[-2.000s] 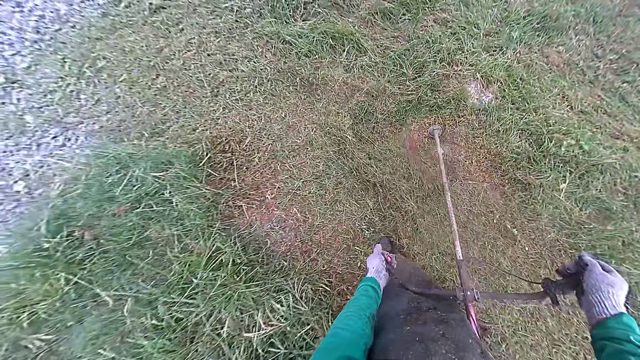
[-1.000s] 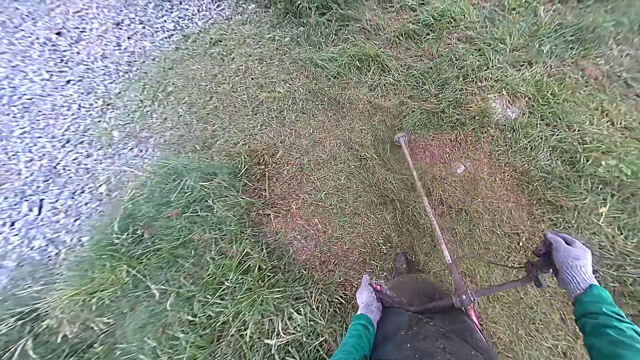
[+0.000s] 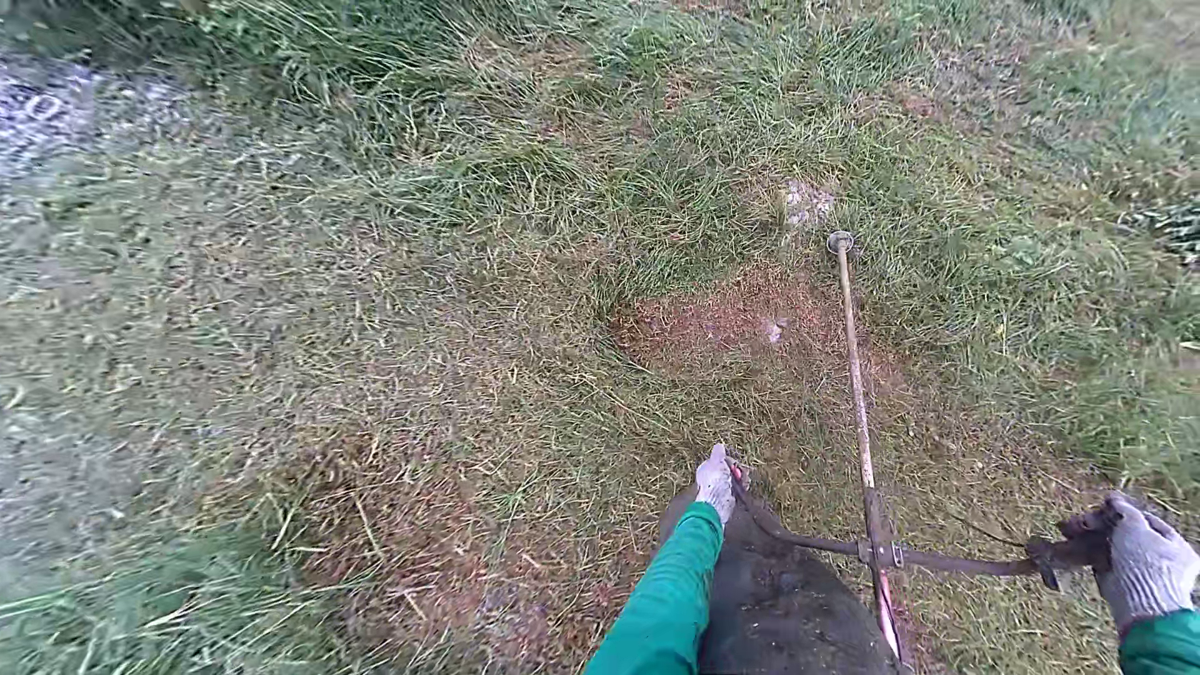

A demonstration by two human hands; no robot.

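My left hand [image 3: 716, 483], in a pale knit glove, is closed around the left grip of a brush cutter's handlebar [image 3: 806, 541]. At the lower right my right hand [image 3: 1146, 562], gloved the same way, holds the dark control grip [image 3: 1078, 544] at the bar's other end. The long brush cutter shaft [image 3: 855, 375] runs forward from the clamp between my hands. Its round head [image 3: 840, 242] is low over the grass, just below a pale patch [image 3: 808, 203]; the cutting part itself cannot be made out. A dark apron [image 3: 787, 609] hangs between my arms.
Tall grass [image 3: 122, 600] stands at the lower left, with more uncut grass [image 3: 994, 262] on the right. Short clippings and bare reddish soil [image 3: 731, 314] cover the middle. Gravel [image 3: 66, 108] lies at the upper left, and a small pale stone-like thing [image 3: 774, 329] rests on the soil.
The cutter head has swung from left of the reddish soil patch to its upper right, near the pale patch. Both hands have kept hold of the handlebar. The view has shifted away from the gravel.
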